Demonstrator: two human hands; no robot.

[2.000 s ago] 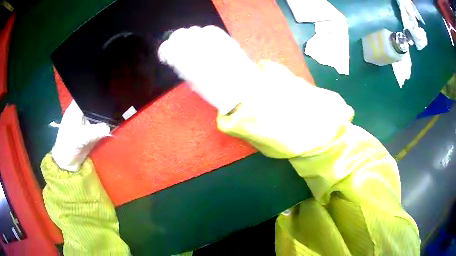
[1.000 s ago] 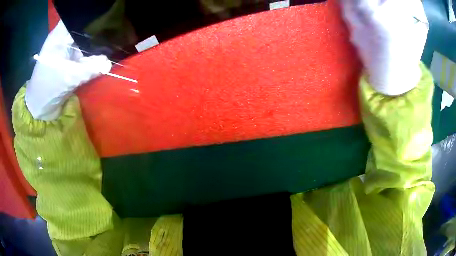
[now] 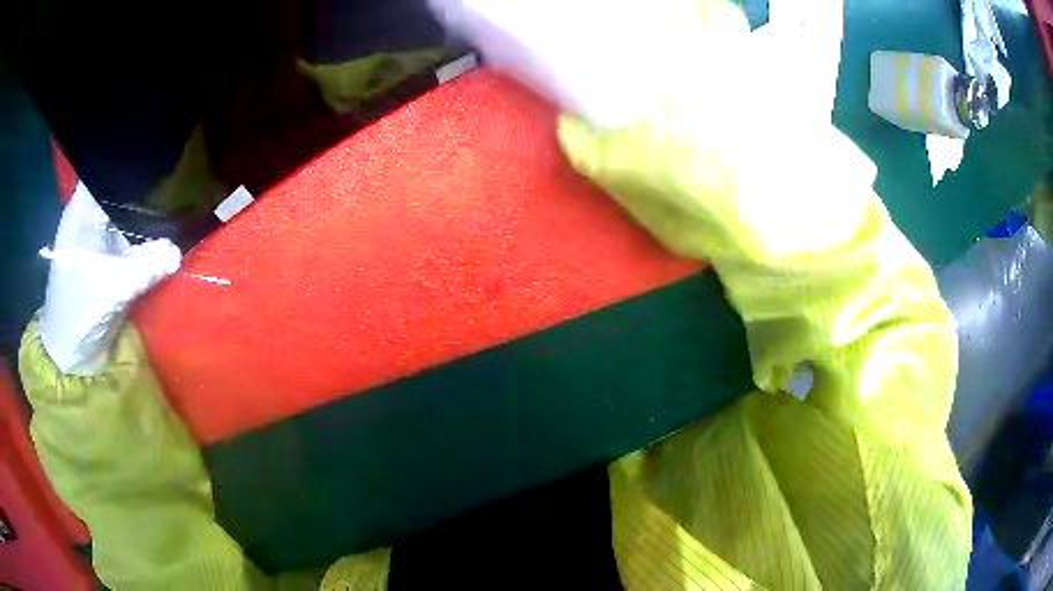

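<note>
A black glossy LCD panel (image 3: 231, 81) lies at the upper left on an orange-red foam pad (image 3: 404, 254), its upper part cut off by the picture's edge. Small white tabs (image 3: 234, 204) show on its near edge. My left hand (image 3: 104, 277), in a white glove, holds the panel's near left corner, with thin white strips sticking out beside it. My right hand (image 3: 566, 52), gloved in white, is over the panel's right side, blurred, overexposed and cut off at the top; whether it holds a cloth is hidden.
A translucent bottle with yellow stripes and a metal top (image 3: 918, 92) lies at the upper right in view, with white wipes (image 3: 945, 157) around it. The green bench (image 3: 485, 427) shows in front of the pad. Another red pad (image 3: 35, 462) is at the left.
My right hand has moved from the panel's right end inward to the left since a second ago. My left hand stays at the corner. The view has shifted.
</note>
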